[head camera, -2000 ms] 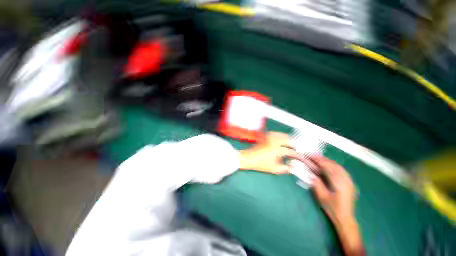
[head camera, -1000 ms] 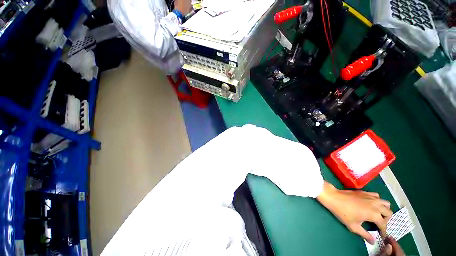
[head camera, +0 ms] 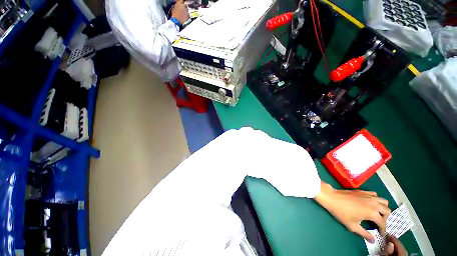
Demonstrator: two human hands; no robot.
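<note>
A white label sheet (head camera: 399, 220) with rows of small dark marks lies at the lower right. A smaller white dotted piece (head camera: 373, 245) shows nearer to me; whether it is part of the same sheet is hidden. My left hand (head camera: 356, 209) is bare, its bent fingers and thumb on the sheet between these two parts. My right hand (head camera: 396, 247) is mostly cut off by the bottom edge; only some fingers show, close to my left fingertips. What they hold cannot be made out.
A red tray (head camera: 338, 171) with a white centre sits beyond my left wrist, beside a pale strip (head camera: 396, 187). Black clamp fixtures (head camera: 320, 142) with red handles stand behind, stacked instruments (head camera: 204, 62) left of them. A bagged parts tray (head camera: 401, 30) is far right. Another person's white sleeve (head camera: 145, 37) shows top left.
The view has steadied since the blurred earliest frame and turned left, so my hands now sit at the lower right. Over the last second the hands have barely moved.
</note>
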